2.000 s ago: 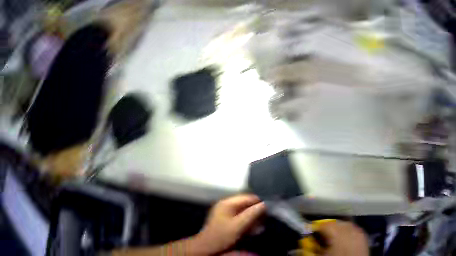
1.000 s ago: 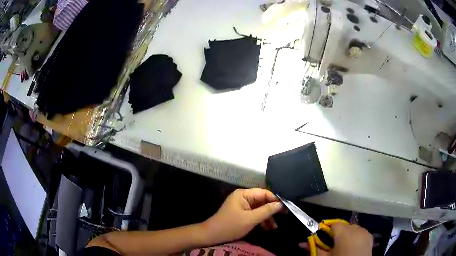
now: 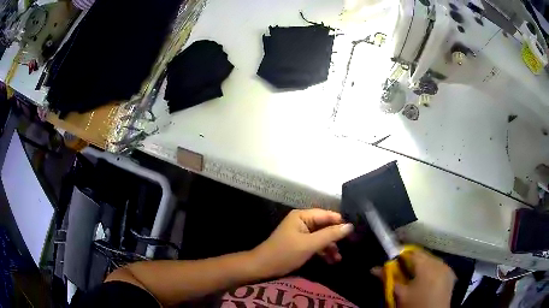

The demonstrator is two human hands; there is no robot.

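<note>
A single black patch pocket [image 3: 382, 195] lies at the front edge of the white table, its near corner at my left fingertips. My left hand [image 3: 307, 240] pinches that near corner between thumb and fingers. My right hand [image 3: 424, 280] holds scissors [image 3: 400, 258] with yellow handles; the blades are blurred and point up and left over the pocket. Whether the blades are apart is not clear. Two small heaps of black pockets lie further back, a left heap [image 3: 197, 75] and a right heap [image 3: 297, 57] with loose threads at its top edge.
A large black fabric stack [image 3: 111, 54] is at the far left on a brown board. The white sewing machine [image 3: 415, 36] stands at the upper right. A brown patch [image 3: 190, 159] is on the table edge. A dark flat object [image 3: 530, 231] lies at the right corner. A grey-framed bin is below left.
The view has shifted, and the pocket and my hands appear further right. The scissor blades have moved from beside my left fingertips to over the pocket. My left hand keeps its pinch.
</note>
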